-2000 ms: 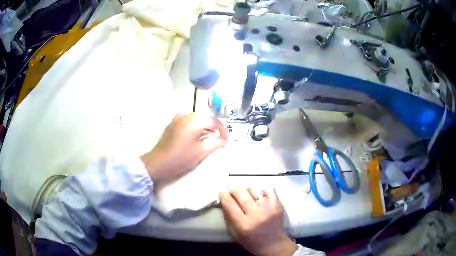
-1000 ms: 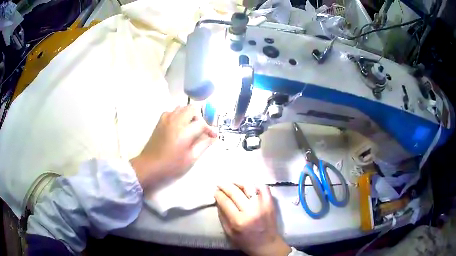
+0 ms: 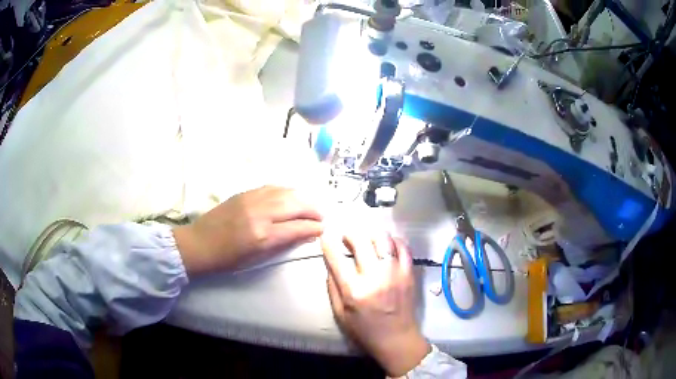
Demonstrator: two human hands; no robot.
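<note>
A cream-white fabric panel (image 3: 111, 148) spreads from the left to the sewing machine's presser foot and needle area (image 3: 363, 174), washed out by the bright lamp (image 3: 320, 70). My left hand (image 3: 256, 228) lies on the panel just left of and below the foot, its thumb and fingertips together at the cloth. My right hand (image 3: 373, 289) lies palm down below the foot, fingers slightly apart, its fingertips beside my left fingertips at the cloth's near edge. Glare hides whether cloth is under the foot. Blue-handled scissors (image 3: 478, 274) lie right of my right hand.
The white machine head with a blue stripe (image 3: 519, 137) fills the upper right. An orange-edged box (image 3: 537, 300) with scraps stands right of the scissors. A yellow-orange sheet (image 3: 70, 44) shows at upper left. The table's curved near edge (image 3: 282, 340) runs below my hands.
My left hand has moved down, away from the foot. My right hand has moved up beside it. The cloth flap that hung towards the table's near edge has drawn up. The view has shifted slightly.
</note>
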